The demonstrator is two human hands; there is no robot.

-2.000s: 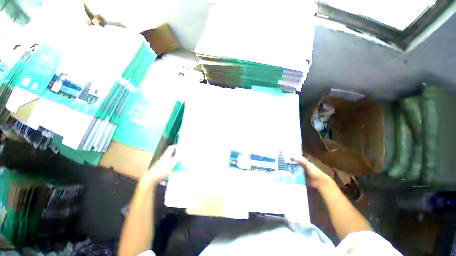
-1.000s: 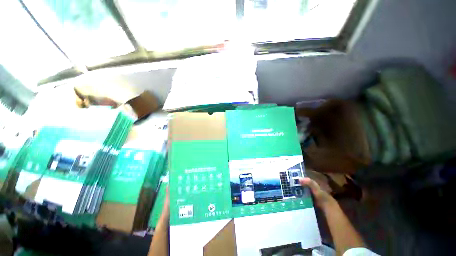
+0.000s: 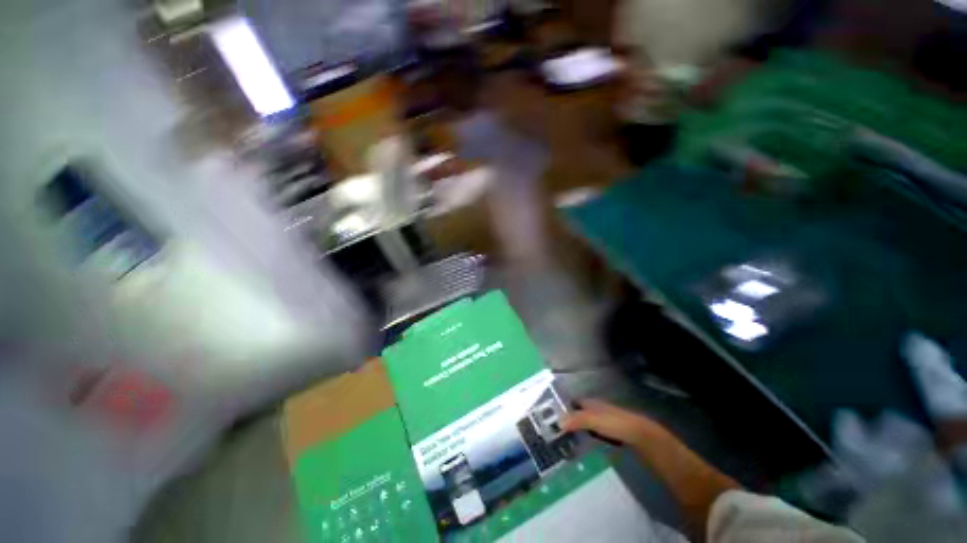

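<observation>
A flat carton blank (image 3: 472, 366), or a stack of them, lies in front of me, printed green with product pictures and with a brown part at its left. Its lower part is cut off by the bottom edge. My right hand (image 3: 604, 422) grips its right edge, thumb on the printed face. My left hand is not in view.
A dark-green-topped table (image 3: 679, 228) stands at the right, with shiny clear pieces (image 3: 748, 302) on it and a blurred green heap at its far side. A pale wall (image 3: 212, 276) is at the left. Blurred people and a white fan-like object are ahead.
The view has swung from the window and blank stacks to the room and green table. The carton blank has come along in my right hand. My left hand has gone out of view.
</observation>
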